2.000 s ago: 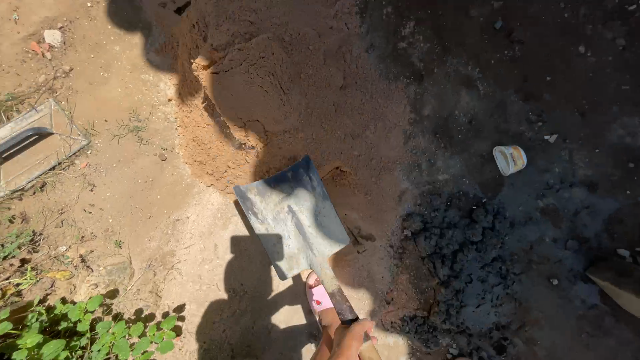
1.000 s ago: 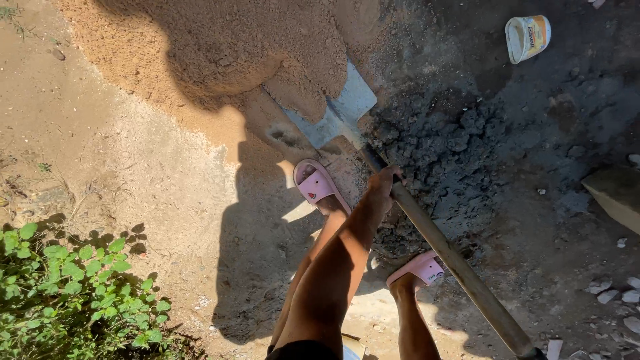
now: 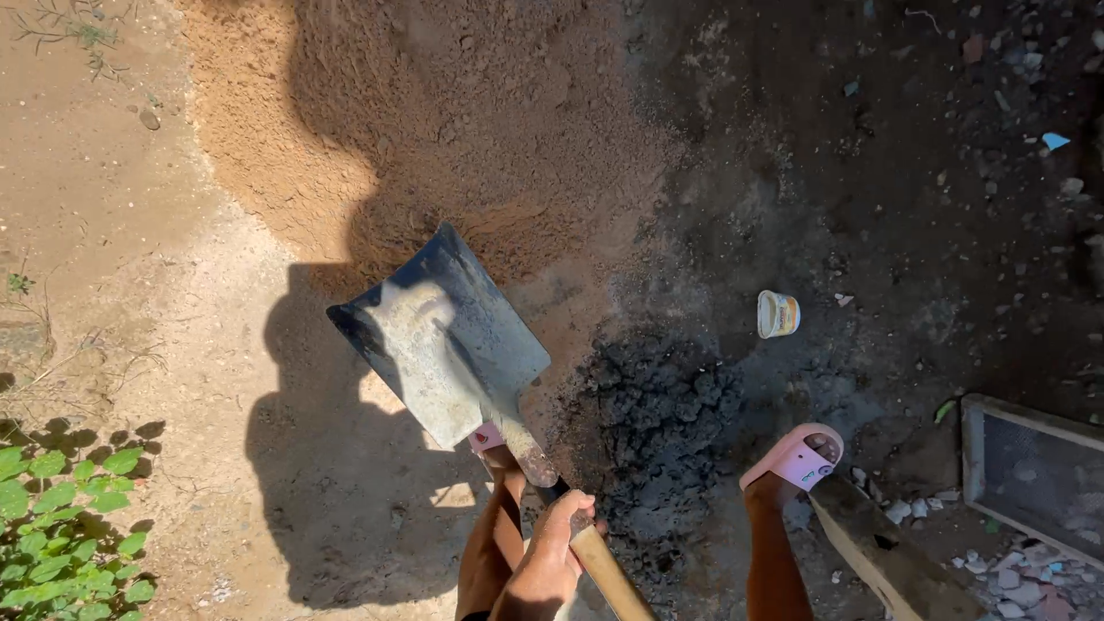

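My left hand (image 3: 556, 543) is closed round the shaft of a shovel, close to the metal socket. The wooden handle (image 3: 612, 573) runs out of view at the bottom; my right hand is not in view. The shovel's wide metal blade (image 3: 466, 345) points up and left, with pale residue on it and no load of sand visible. Beyond the blade lies a heap of reddish-brown sand (image 3: 483, 129). A patch of dark, wet, lumpy mix (image 3: 664, 405) lies to the right of the blade and shaft.
My feet wear pink slides, the right one (image 3: 798, 457) beside a stone or concrete block (image 3: 880, 543). A small plastic tub (image 3: 778, 314) lies on the dark ground. Farther right are a framed mesh screen (image 3: 1035, 474) and rubble (image 3: 1022, 582). A leafy plant (image 3: 65, 526) grows at lower left.
One second ago the blade was at the sand heap's edge with sand on it; now it is back from the heap without that sand. My left hand has kept hold of the shaft.
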